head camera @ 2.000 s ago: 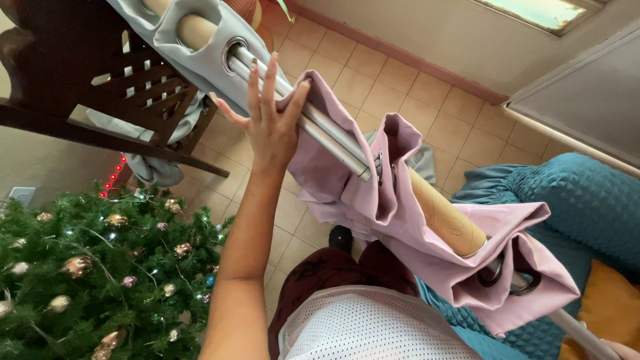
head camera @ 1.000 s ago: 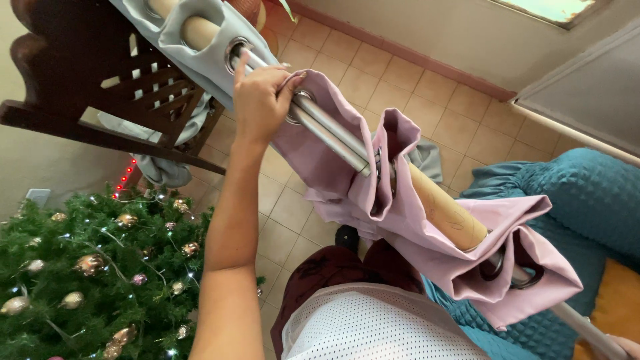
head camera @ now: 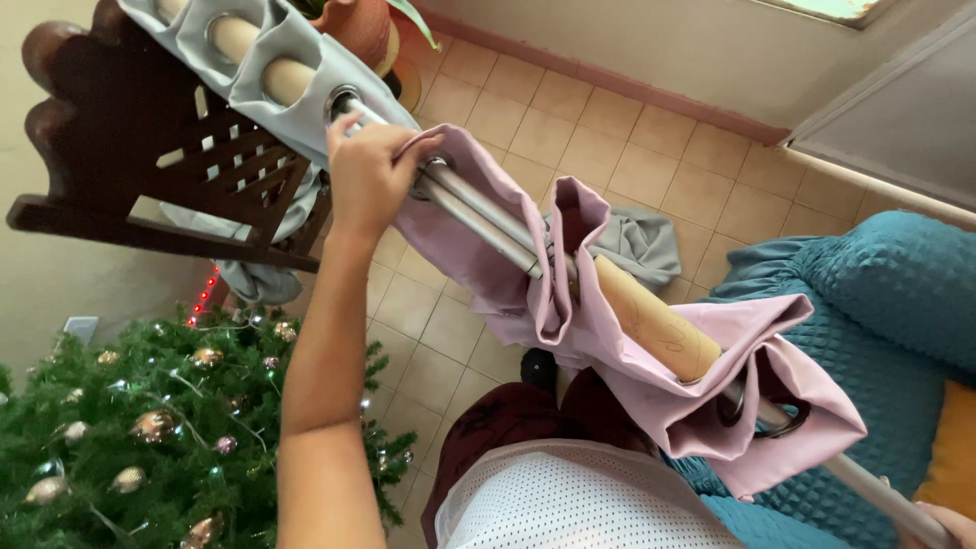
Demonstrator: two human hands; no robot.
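My left hand (head camera: 375,171) grips the top edge of a pink grommet curtain (head camera: 488,252), right beside the metal curtain rods (head camera: 488,217) and the last metal ring of a grey grommet curtain (head camera: 305,126). At the lower right corner my right hand (head camera: 945,526), partly cut off by the frame, is closed around the end of the metal rod. A cardboard tube (head camera: 656,320) sits on the rod between folds of the pink curtain, and more tubes (head camera: 290,81) show between the grey folds. The two rods run side by side near my left hand.
A dark wooden chair back (head camera: 114,137) stands at upper left, above a decorated Christmas tree (head camera: 252,427). A clay plant pot (head camera: 354,30) is at the top. Grey cloth (head camera: 640,244) lies on the tiled floor. A sofa with a teal cover (head camera: 862,366) and an orange cushion (head camera: 953,450) are at right.
My left hand was spread over the rods and pink curtain; it has since closed on the curtain's edge and moved up beside the grey curtain's ring. The pink edge now reaches nearer that ring.
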